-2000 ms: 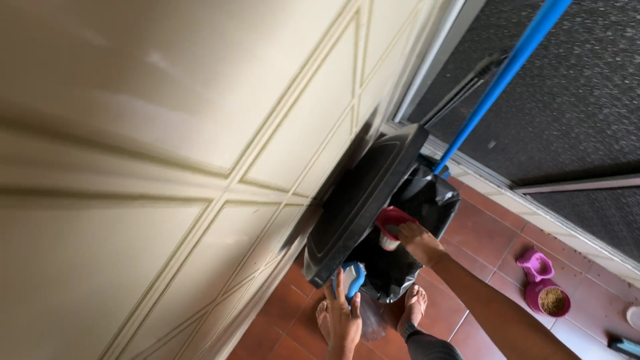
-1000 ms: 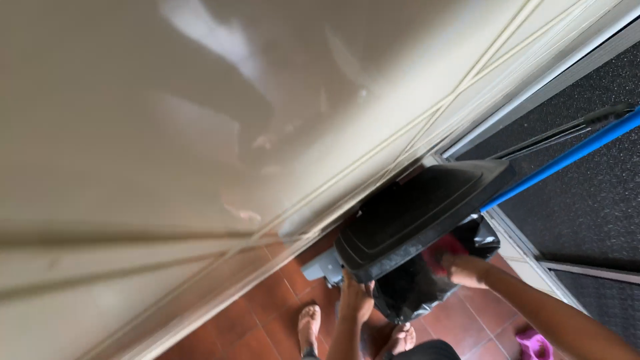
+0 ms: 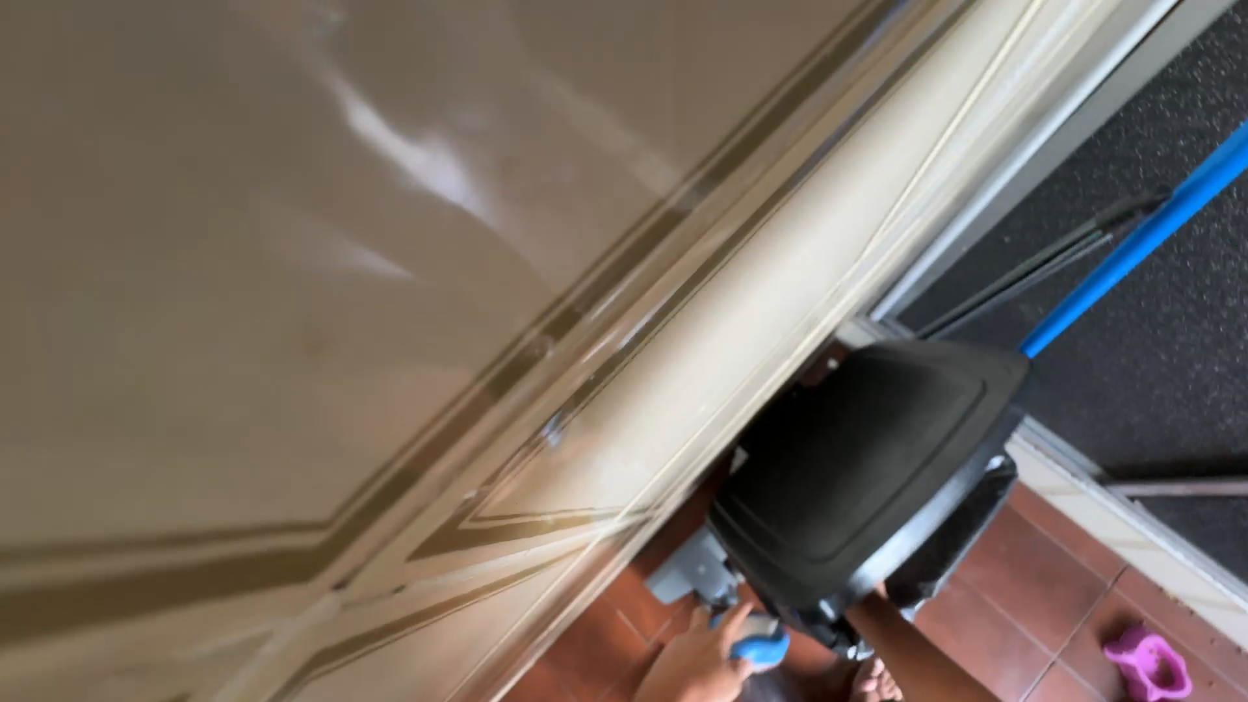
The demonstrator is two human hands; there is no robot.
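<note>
At the bottom of the head view my left hand [image 3: 694, 658] holds a blue item [image 3: 760, 645] that has a clear part below it, beside the front corner of a trash bin. The bin's black lid [image 3: 863, 458] is tilted partly over the opening, which has a black bag liner [image 3: 941, 556] along its edge. My right forearm [image 3: 912, 648] reaches in under the lid, and the hand itself is hidden there, so what it holds cannot be seen. A grey plastic part [image 3: 690, 567] shows between my left hand and the wall.
A cream panelled surface [image 3: 741, 341] fills the left and middle. A blue pole [image 3: 1136, 244] leans behind the bin, before a dark screen in a pale frame. On the terracotta tile floor [image 3: 1033, 595] lies a pink pet bowl [image 3: 1149, 663]. A bare foot shows at the bottom.
The lid has come down over the opening. My right hand, earlier seen in the bin at a red item, has gone out of sight under the lid. The view has shifted.
</note>
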